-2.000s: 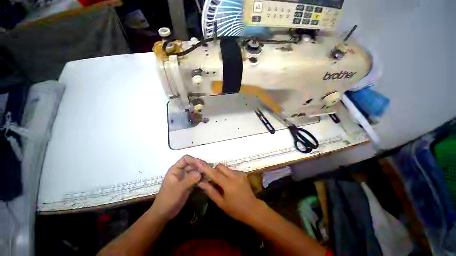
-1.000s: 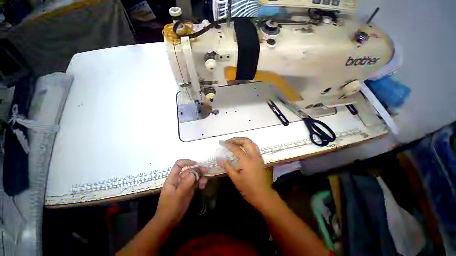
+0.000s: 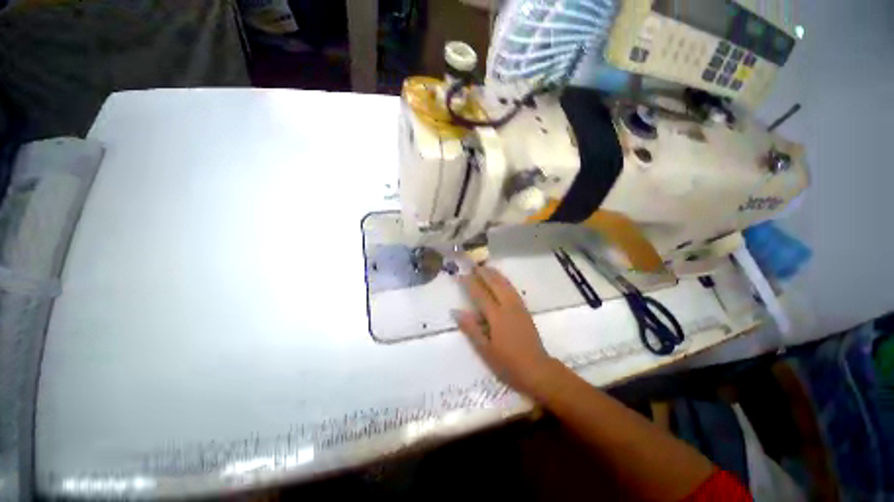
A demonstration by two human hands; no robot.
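My right hand [image 3: 505, 328] reaches over the machine bed from the lower right. Its fingertips are at the right side of the needle and presser foot area [image 3: 431, 263], under the left end of the cream sewing machine head [image 3: 676, 186]. The fingertips are blurred, and I cannot tell if they hold anything. My left hand is out of the picture. Black thread snips [image 3: 578, 279] and fabric shears with black ring handles [image 3: 655, 324] lie on the bed and table to the right of my hand.
A control panel [image 3: 706, 44] and a white-and-blue ribbed round thing [image 3: 551, 44] stand above the machine. A white strip [image 3: 763, 286] and blue roll [image 3: 776, 247] are at the right end. Pale fabric [image 3: 44, 225] lies along the left table edge.
My right hand has moved from the front edge up to the needle area. My left hand has left the picture. The small pale piece held before is no longer visible. The view has shifted.
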